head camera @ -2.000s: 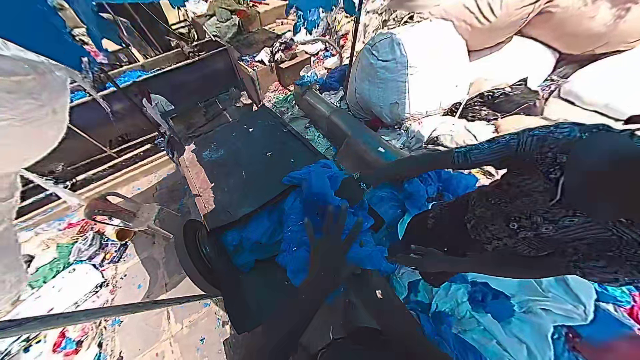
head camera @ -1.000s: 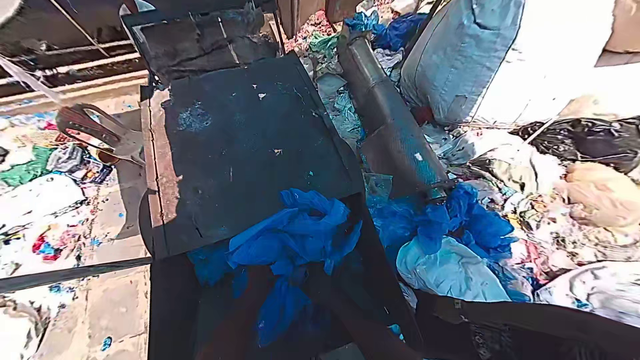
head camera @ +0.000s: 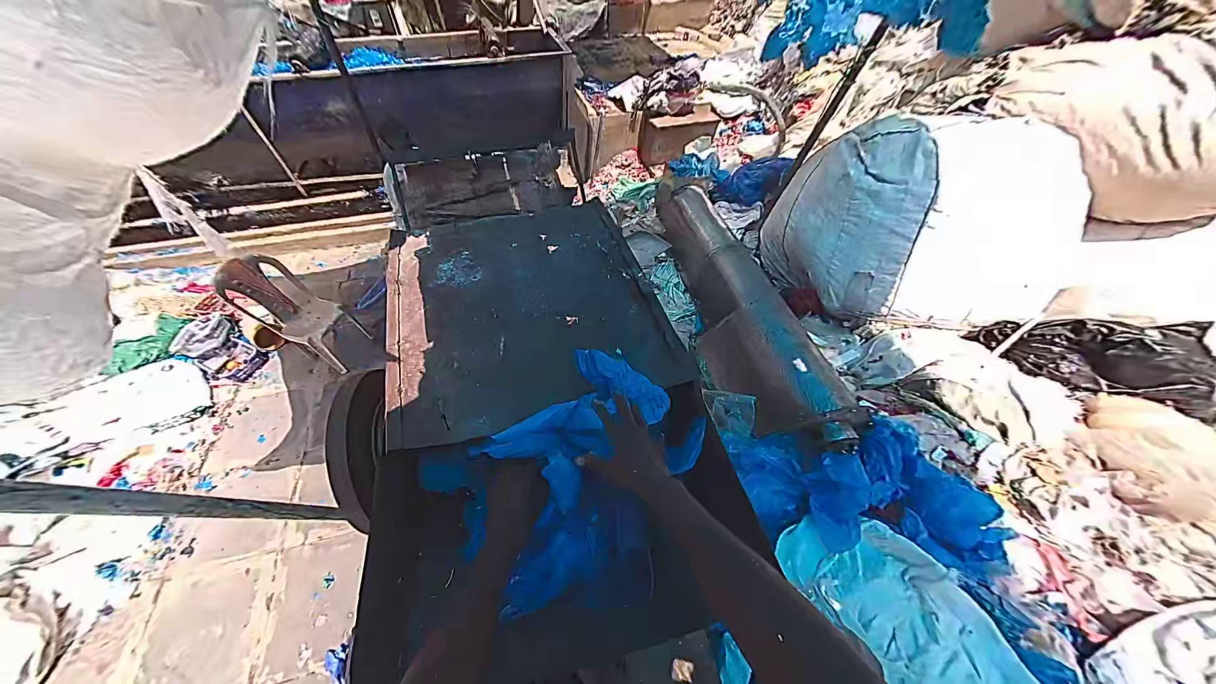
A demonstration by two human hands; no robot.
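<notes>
Blue plastic film (head camera: 570,427) lies bunched at the open mouth of a dark metal machine, partly over the edge of its flat top plate (head camera: 532,304). My right hand (head camera: 627,446) rests on the film with its fingers spread. At the left of the bunch is my left hand (head camera: 513,475), dark and partly under the film, so its fingers cannot be made out. More blue film hangs down inside the shaded opening below my hands.
A wheel (head camera: 356,451) sits at the machine's left side, near a plastic chair (head camera: 290,304). To the right are a metal cylinder (head camera: 741,304), loose blue film (head camera: 864,475) and a large white sack (head camera: 997,218). A long metal trough (head camera: 380,109) stands behind.
The other person seen at the right two seconds ago is out of view. My right hand now lies spread on top of the blue film. The view has shifted.
</notes>
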